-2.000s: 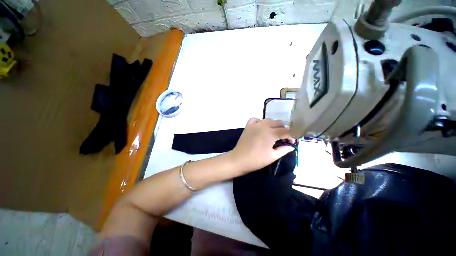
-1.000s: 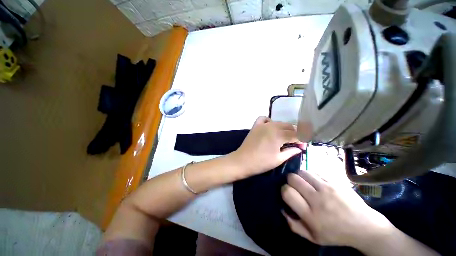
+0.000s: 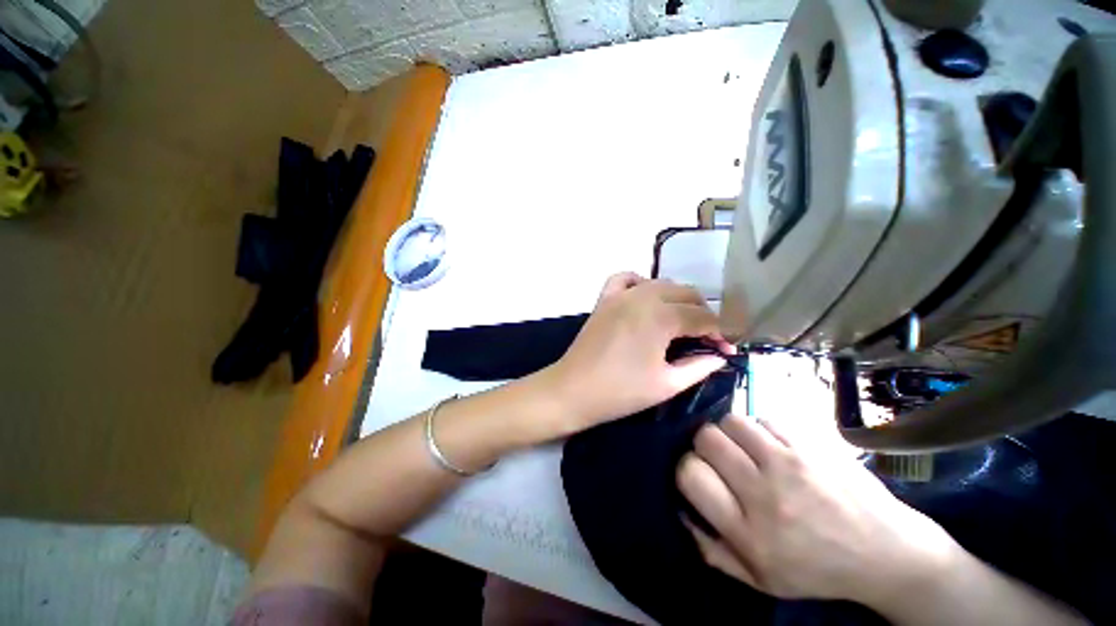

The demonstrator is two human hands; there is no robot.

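Observation:
The black garment piece (image 3: 624, 514) lies under and right of the sewing machine head (image 3: 832, 184), matt near the hands and shiny at the right. A flat black band (image 3: 502, 347) sticks out to the left from under my left hand (image 3: 636, 349). My left hand pinches the black cloth at the needle area; its fingertips are close to the machine head. My right hand (image 3: 783, 508) grips the garment just below and right of it, fingers curled into the cloth. The presser foot and needle are mostly hidden by the head and fingers.
A white ring-shaped roll (image 3: 417, 253) lies on the white table (image 3: 575, 159). A bundle of black strips (image 3: 294, 263) lies on the brown cardboard (image 3: 135, 367), with orange tape (image 3: 355, 281) along its edge. A yellow fitting (image 3: 17, 175) is at the upper left. A white brick-pattern wall stands behind.
My right hand has come into view since the oldest frame and now grips the garment. My left hand stays near the needle. The view has shifted slightly.

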